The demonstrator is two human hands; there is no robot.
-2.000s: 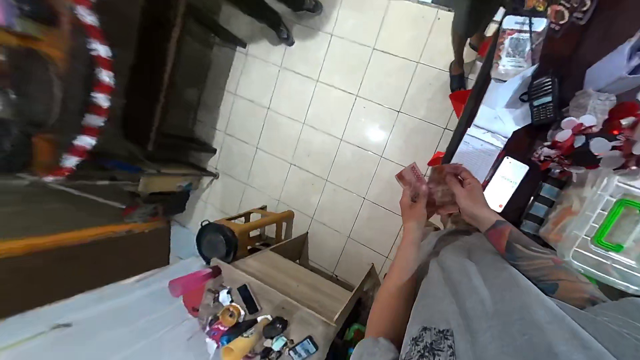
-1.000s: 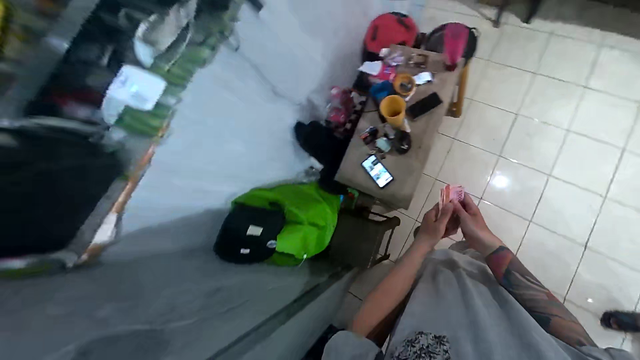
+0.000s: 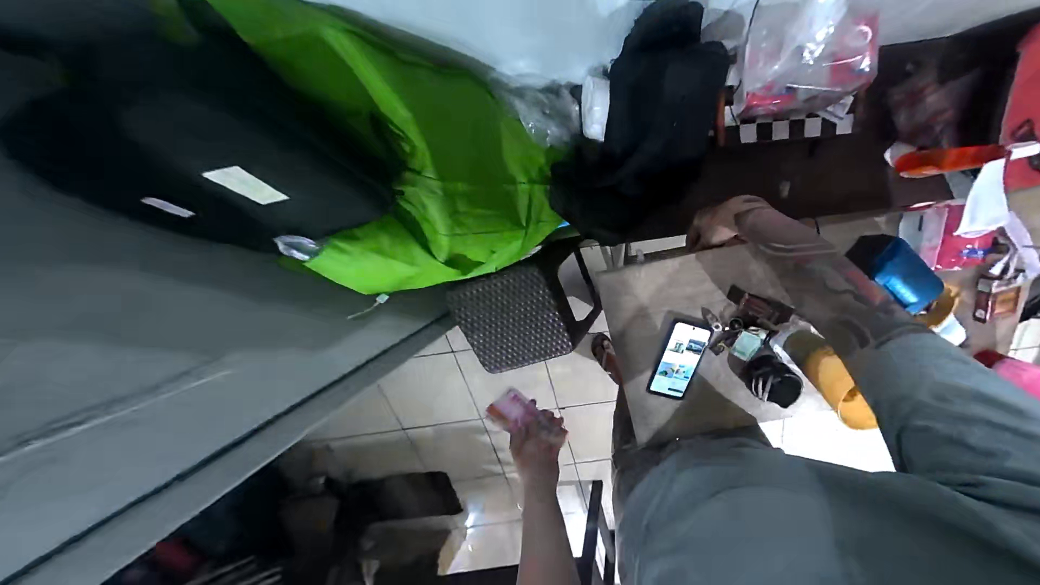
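My left hand [image 3: 536, 443] is low in the middle of the view, over the tiled floor, with its fingers closed on pinkish-red banknotes [image 3: 509, 409]. My right arm, with a tattooed forearm, stretches across the table [image 3: 650, 296]. At the table's far edge is my right hand [image 3: 721, 221], next to a black cloth item [image 3: 662, 106]; its fingers are blurred, and whether they hold anything does not show. On the table lie a phone with a lit screen [image 3: 679, 358], keys [image 3: 717, 327], a black round item [image 3: 773, 380] and a yellow cup [image 3: 849, 398].
A dark woven-seat chair [image 3: 512, 315] stands left of the table. Beyond it hang a green jacket [image 3: 439, 162] and a black bag or cap [image 3: 211, 154] by the grey wall. A clear plastic bag [image 3: 804, 61] rests on a dark surface. A blue container [image 3: 902, 276] stands at right.
My hands were together at the banknotes; now they are apart. The notes are in my left hand, and my right hand has reached out past the table. The view has turned strongly.
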